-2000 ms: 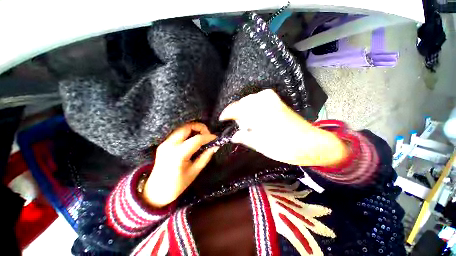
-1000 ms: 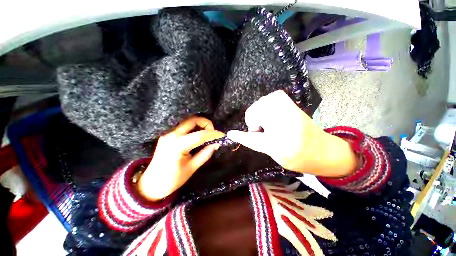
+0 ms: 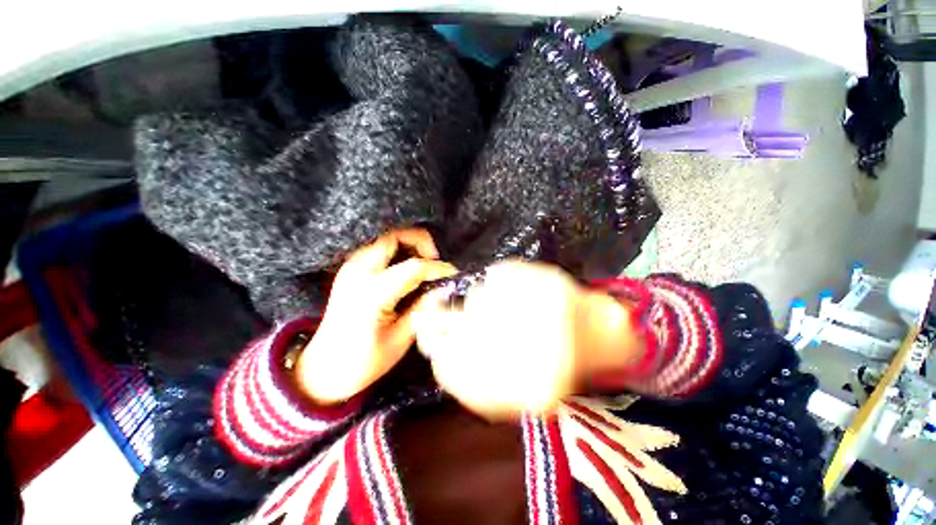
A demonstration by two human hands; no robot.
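A dark grey flecked woolly garment (image 3: 390,154) lies bunched on the lap and up against the table. A dark trim with silver glints (image 3: 606,108) runs along its right edge. My left hand (image 3: 359,318) pinches the garment's edge between thumb and fingers near the centre. My right hand (image 3: 503,338) is blurred, curled close beside the left fingertips and in front of the edge. What its fingers hold is hidden; no needle or thread can be made out.
A white table (image 3: 205,41) curves across the top. A blue basket (image 3: 77,246) with dark cloth stands at the left, by red cloth. A lilac stool (image 3: 765,138) is under the table. White frames with blue tips (image 3: 821,308) and a yellow strip stand at the right.
My right hand has moved left and down towards the body, now in front of the trim. My left hand keeps its pinch. The garment has shifted slightly right in view.
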